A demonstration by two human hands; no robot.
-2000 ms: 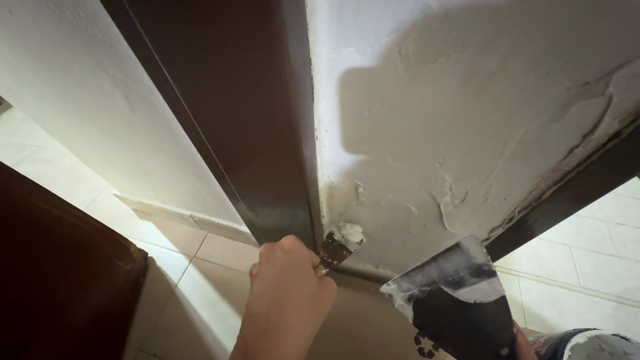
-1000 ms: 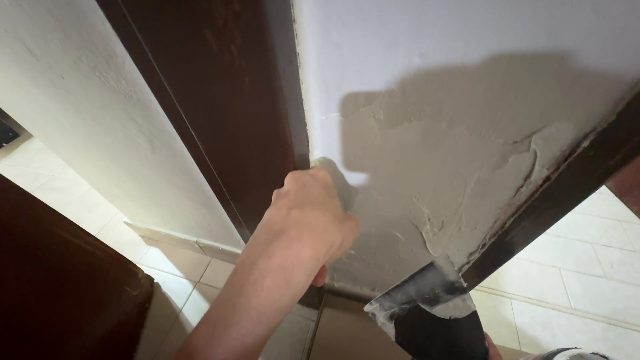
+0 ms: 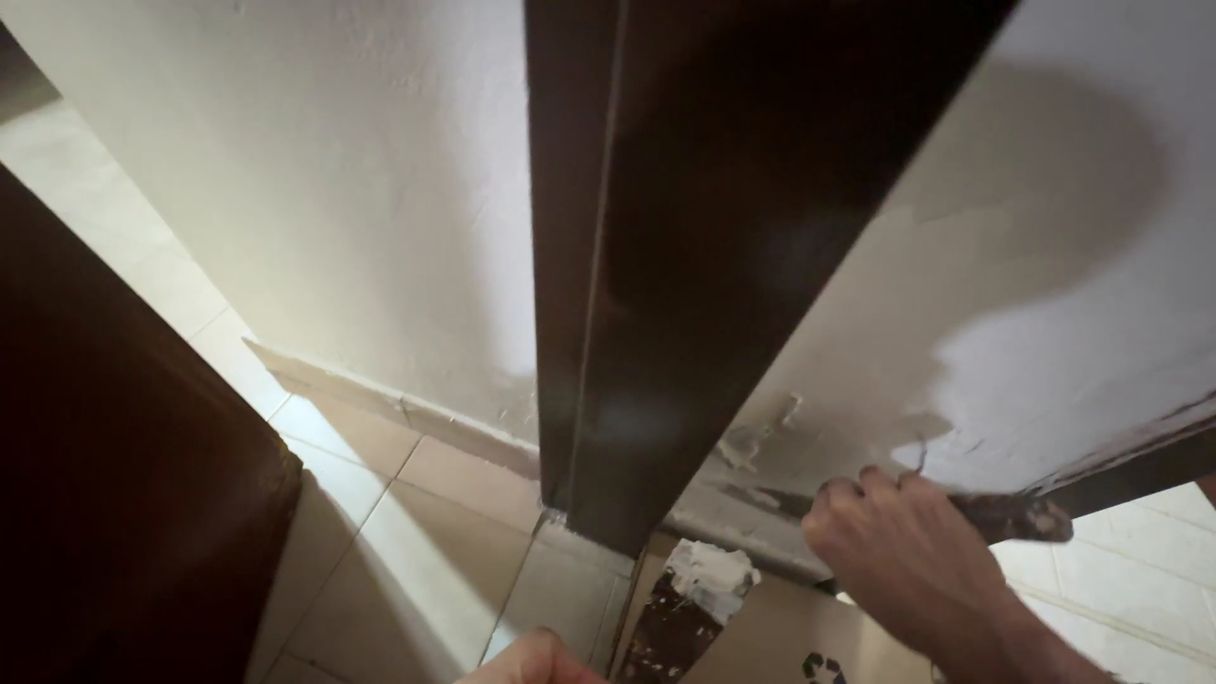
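Observation:
At the bottom edge, part of my left hand (image 3: pixel 537 657) shows beside a narrow, stained putty knife (image 3: pixel 670 627) with white filler (image 3: pixel 712 573) heaped on its tip. The knife points upward from that hand; its handle and my fingertips are cut off by the frame. My right hand (image 3: pixel 902 560) is closed around another putty knife (image 3: pixel 1012 516), whose dark, scuffed handle sticks out to the right. Its blade, partly hidden, lies low along the plastered wall (image 3: pixel 855 380), right of the dark door frame (image 3: pixel 703 285). Rough plaster ridges mark the wall just above.
A dark brown door or panel (image 3: pixel 123 456) stands at the left. Behind it are a pale wall (image 3: pixel 380 190) and tile skirting (image 3: pixel 399 404), above a tiled floor (image 3: pixel 427 541). Cardboard (image 3: pixel 788 622) with a recycling symbol lies below the right wall. More tiles show at the far right.
The view has swung left. My left hand has drawn back from the door frame's edge toward the bottom. My right hand, barely visible earlier, now reaches in against the foot of the wall.

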